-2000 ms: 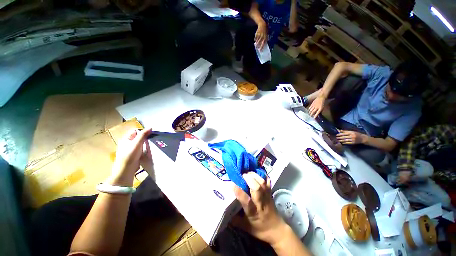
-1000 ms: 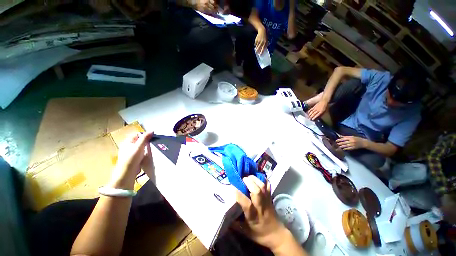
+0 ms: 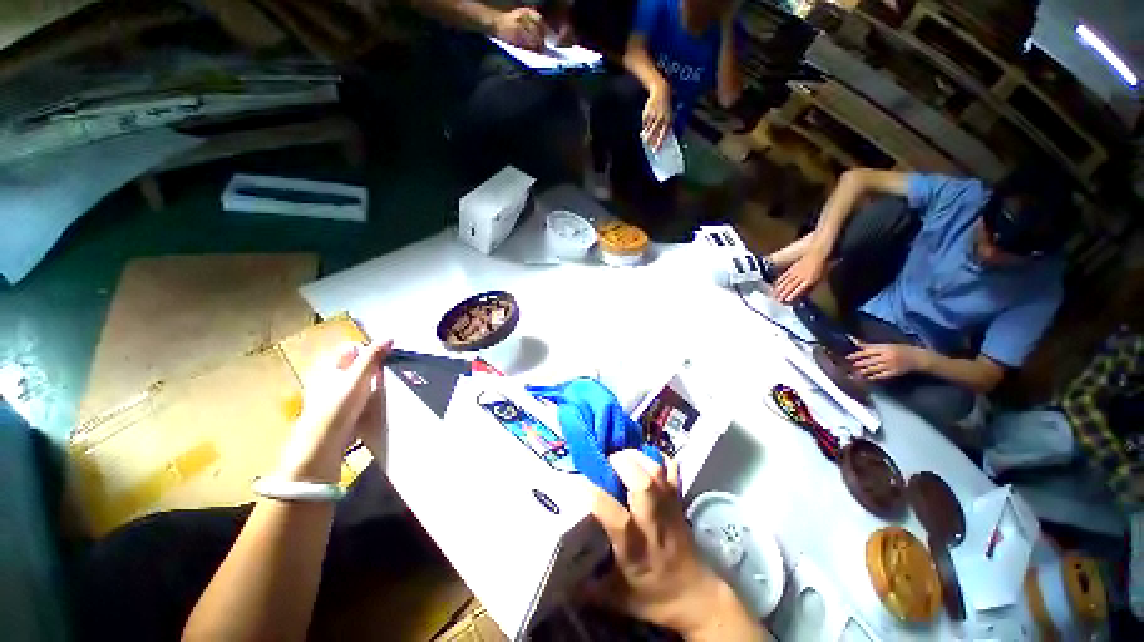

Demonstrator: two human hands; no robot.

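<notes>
A white printed carton [image 3: 471, 533] with a dark grey and red corner is tilted in front of me, over the near edge of the table. My left hand [image 3: 341, 399] grips its far left corner, thumb on top. My right hand [image 3: 652, 539] holds a crumpled blue cloth [image 3: 583, 420] against the carton's top face, near the right edge. The cloth covers part of the printed device picture. The fingertips of my right hand are partly hidden in the cloth.
The white table [image 3: 627, 314] holds a dark round bowl [image 3: 478, 321], a small white box [image 3: 496, 211], a white round tub [image 3: 736, 552], a cable bundle [image 3: 807, 420] and an orange round tub [image 3: 902, 573]. A seated person [image 3: 953, 282] handles a long black item. Flattened cardboard [image 3: 188, 364] lies left.
The carton and both hands stay in nearly the same place. The cloth has shifted and bunched slightly on the carton. The scene sits slightly lower in view. The clipboard person's hand has come into view.
</notes>
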